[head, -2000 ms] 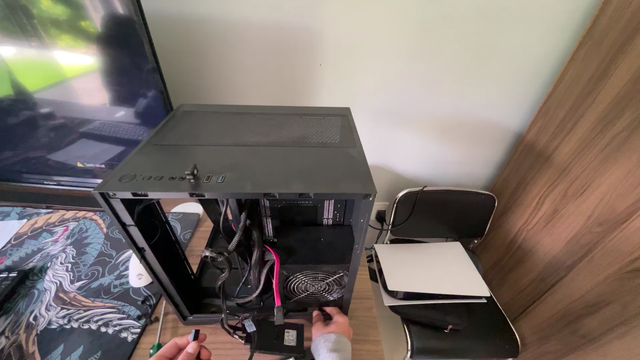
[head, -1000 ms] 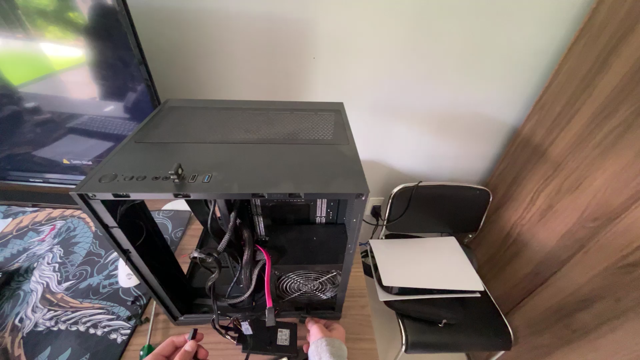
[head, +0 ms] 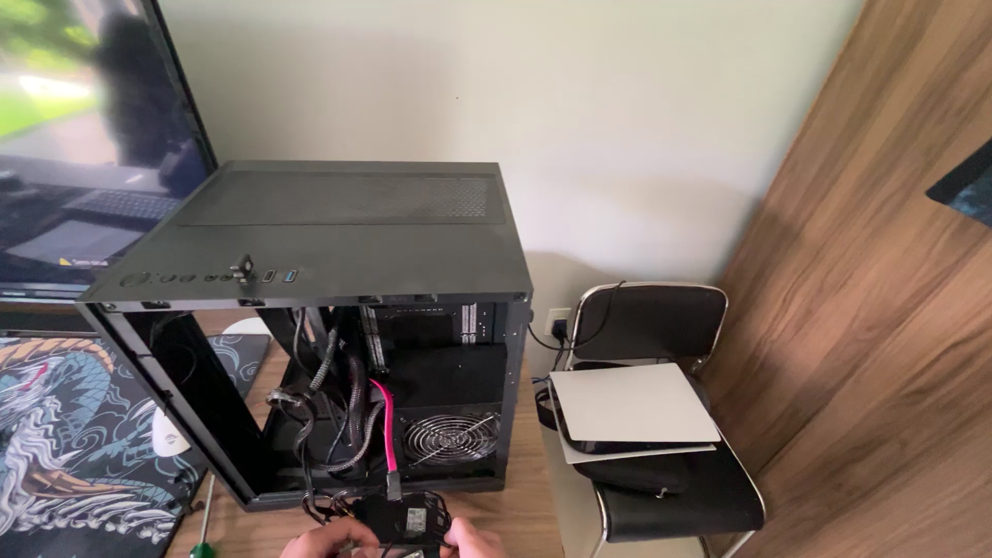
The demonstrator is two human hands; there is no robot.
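Observation:
A black computer case [head: 349, 232] stands open-sided on the wooden desk, with sleeved black cables [head: 356, 403] and a pink-red SATA cable [head: 390, 426] hanging inside. In front of its lower edge lies a small black boxed component [head: 399, 515] with a label and cables around it. My left hand [head: 333, 539] is at the component's left, fingers bent; whether it holds anything is unclear. My right hand [head: 471, 539] pinches a black cable at the component's right. The bottom of the view cuts off both hands.
A monitor [head: 101, 139] stands at the left, behind a dragon-print desk mat [head: 77, 434]. A green-handled screwdriver [head: 204, 546] and a white mouse [head: 167, 430] lie near the case. On the right, a black chair [head: 651, 325] bears white panels [head: 632, 403]. A wall socket [head: 556, 322] has a plug in it.
My left hand has moved right, from near the screwdriver to the left side of the black component. My right hand stays at the component's right side.

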